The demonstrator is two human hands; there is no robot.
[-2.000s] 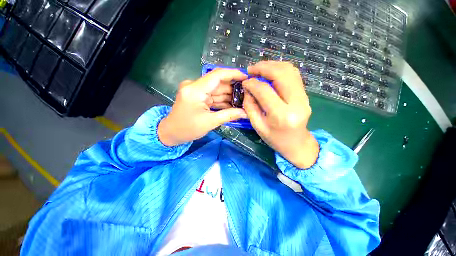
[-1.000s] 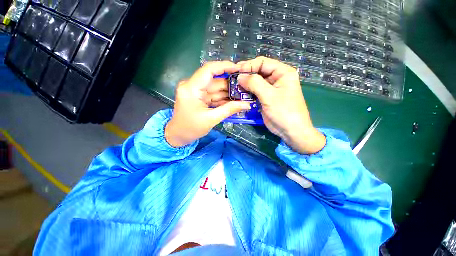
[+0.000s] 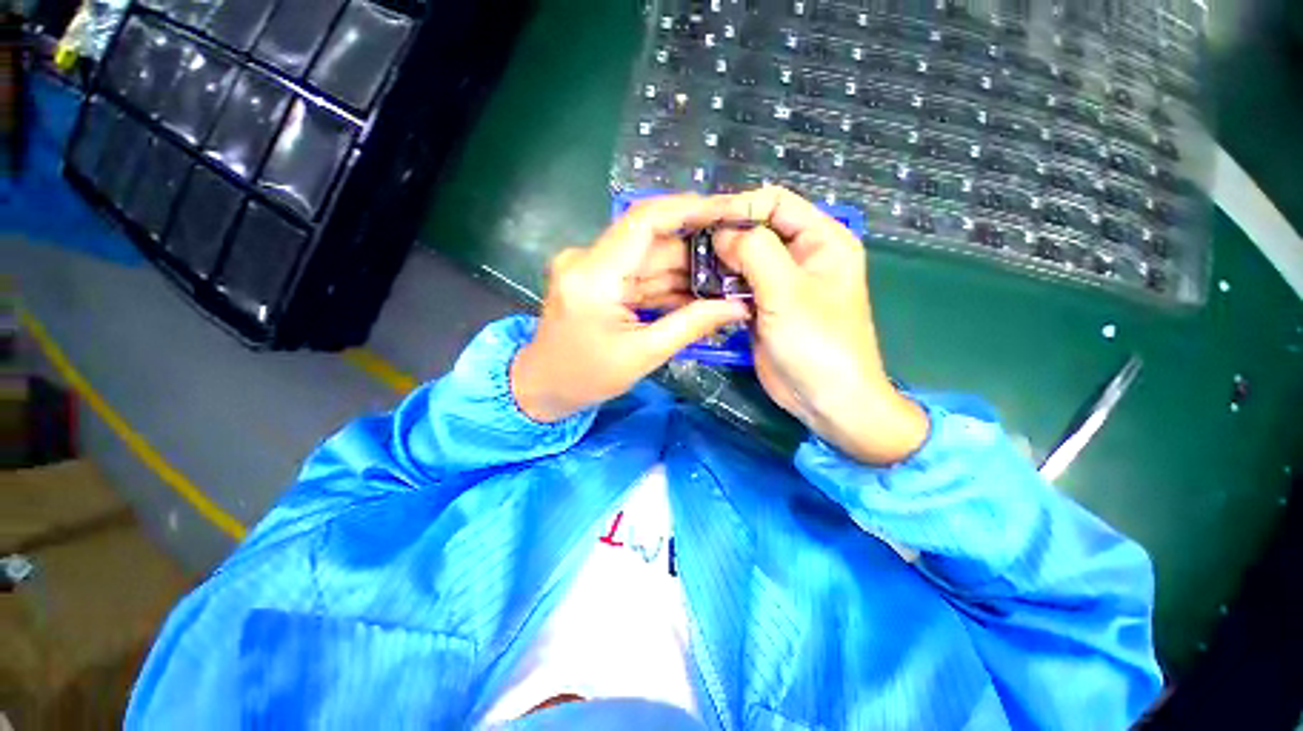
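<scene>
A small black housing point(image 3: 716, 271) is held between both hands over the blue parts bin point(image 3: 732, 347). My left hand point(image 3: 603, 311) grips its left side, thumb below and fingers above. My right hand point(image 3: 815, 314) holds it from the right, with the thumb pressed on its upper face. The hands hide most of the bin and part of the housing. The clear blister tray point(image 3: 915, 136), with rows of small dark parts in its pockets, lies on the green bench just beyond the hands.
Tweezers point(image 3: 1093, 414) lie on the green bench point(image 3: 986, 336) right of my right sleeve. Stacked black blister trays point(image 3: 215, 157) stand at the left. Small specks and a tiny dark part point(image 3: 1240, 389) lie at the right. Cardboard point(image 3: 107, 600) is on the floor at lower left.
The housing has turned from edge-on to show more of its face, and my right thumb has moved onto it. The whole view has shifted slightly. Both hands keep their hold.
</scene>
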